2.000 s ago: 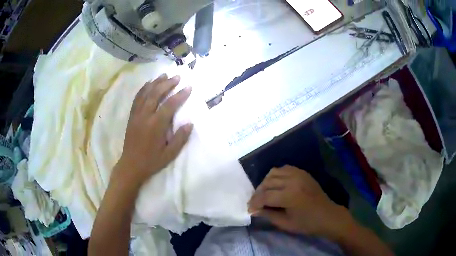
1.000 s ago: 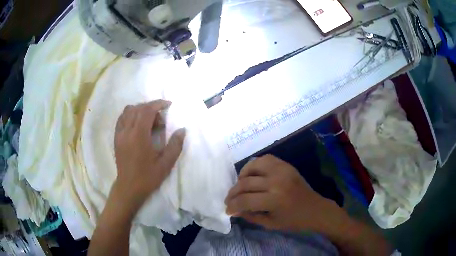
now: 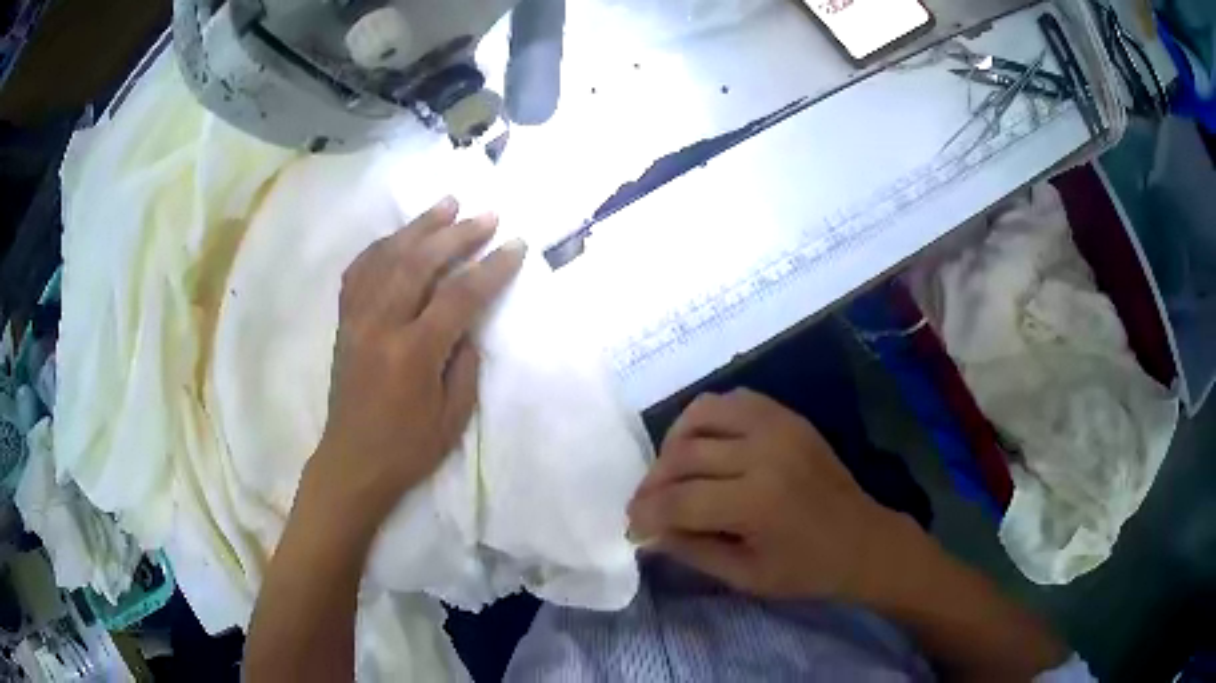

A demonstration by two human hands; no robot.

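Note:
The cream garment fabric lies heaped on the table left of and below the sewing machine head and hangs over the front edge. My left hand lies flat on the fabric, fingers spread and pointing toward the presser foot. My right hand is at the fabric's lower right corner, over my lap, with curled fingers pinching its edge. Bright lamp glare hides the needle and the fabric edge there.
A dark strip with a metal end piece lies right of the needle. A smartphone, small scissors and a printed ruler scale are on the table. Crumpled cloth fills a dark red bin at right; a teal basket is lower left.
Over the last second, my left hand has moved up and right toward the needle, its fingers extended flatter. My right hand has moved slightly right with the fabric corner. The camera view has shifted a little.

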